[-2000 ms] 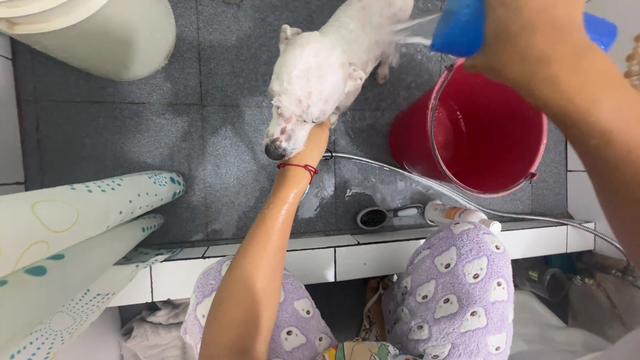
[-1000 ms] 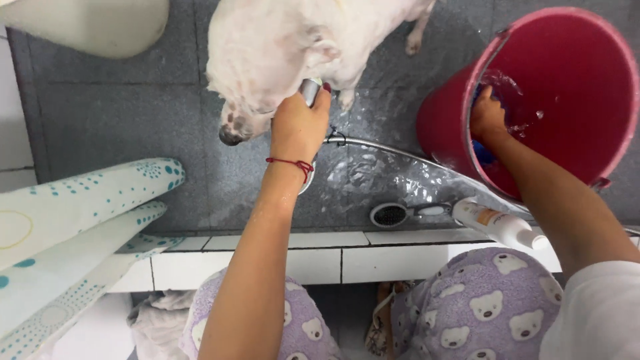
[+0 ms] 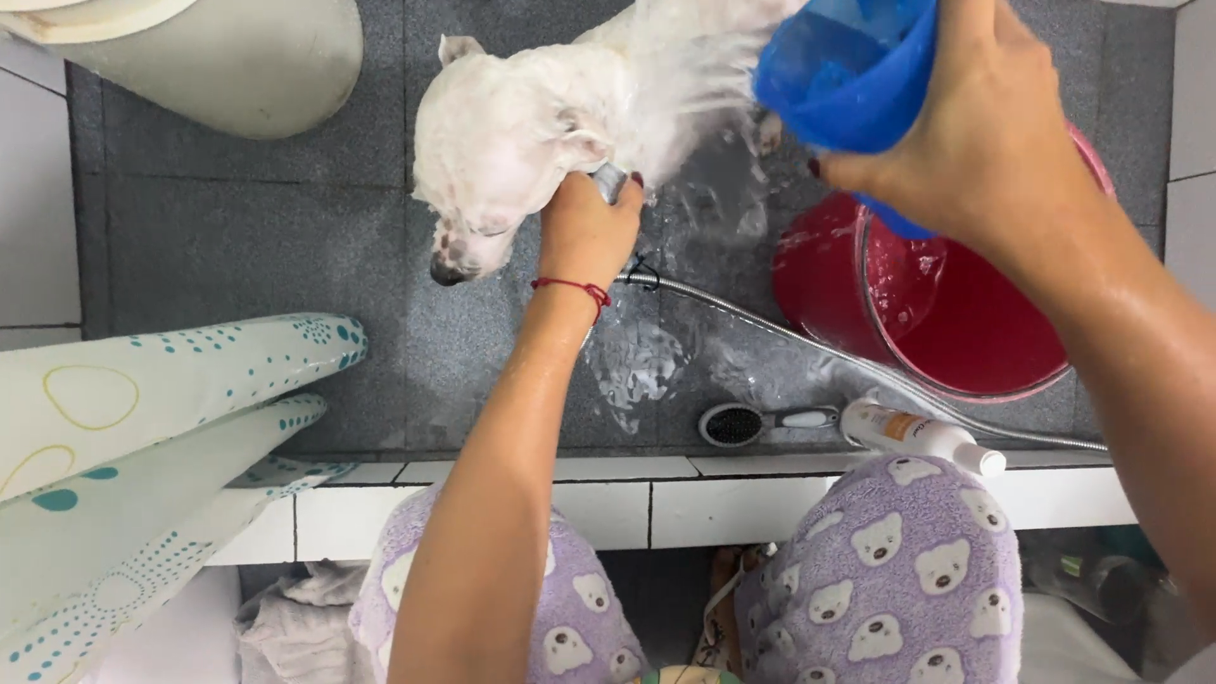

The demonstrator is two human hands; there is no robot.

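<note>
A wet white dog (image 3: 513, 123) stands on grey floor tiles, its head lowered toward the left. My left hand (image 3: 591, 223), with a red cord bracelet at the wrist, is at the dog's neck and grips a grey object, probably a shower head (image 3: 610, 179), mostly hidden by my fingers. My right hand (image 3: 959, 142) holds a blue plastic dipper (image 3: 845, 76) tilted beside the dog's back, and water runs over the fur. Below the dipper, a red bucket (image 3: 826, 275) leans, partly hidden by my right forearm.
A metal shower hose (image 3: 760, 321) crosses the wet floor. A hairbrush (image 3: 731, 425) and a white bottle (image 3: 912, 435) lie by the white tiled ledge (image 3: 741, 513). A patterned shower curtain (image 3: 171, 380) hangs at left, below a pale container (image 3: 256, 66). A grey cloth (image 3: 304, 617) lies at bottom left.
My right hand has come up out of the bucket with the blue dipper. Water now pours onto the dog's back. My left hand is still at the dog's neck.
</note>
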